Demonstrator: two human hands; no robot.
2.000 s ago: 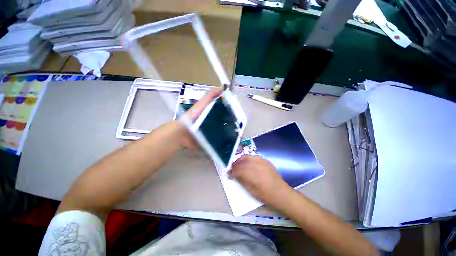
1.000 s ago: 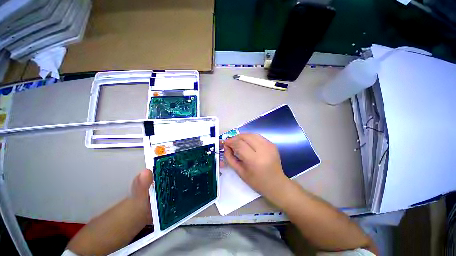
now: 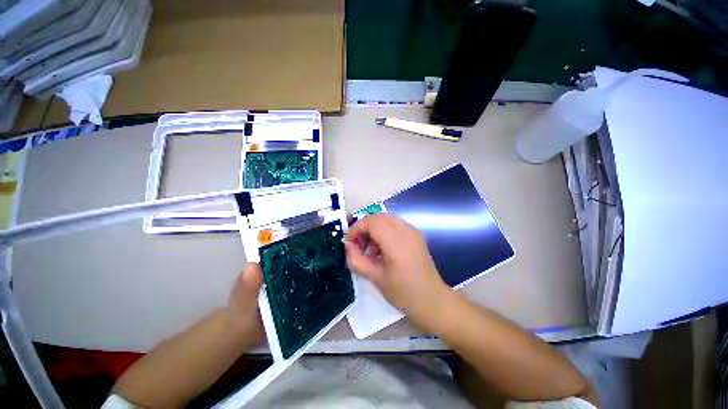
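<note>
A white frame housing with a dark green circuit board is held tilted above the bench, its large empty opening to the left. My left hand grips its lower part, thumb at the board section's left edge, other fingers hidden behind. My right hand has its fingertips pinched together at the housing's right edge; whether a thin wire is between them cannot be told. Under and beside the right hand lies a front panel half with a small green board strip and a glossy dark LCD writing screen.
Another frame housing with a board lies behind the held one. A cream knife or pen lies near a black stand. A squeeze bottle stands beside white stacked panels at right. Stacked housings are at left rear.
The held housing has swung from upright over the bench centre to lower left, board facing me, and shifted slightly since. My right hand has moved up along its right edge.
</note>
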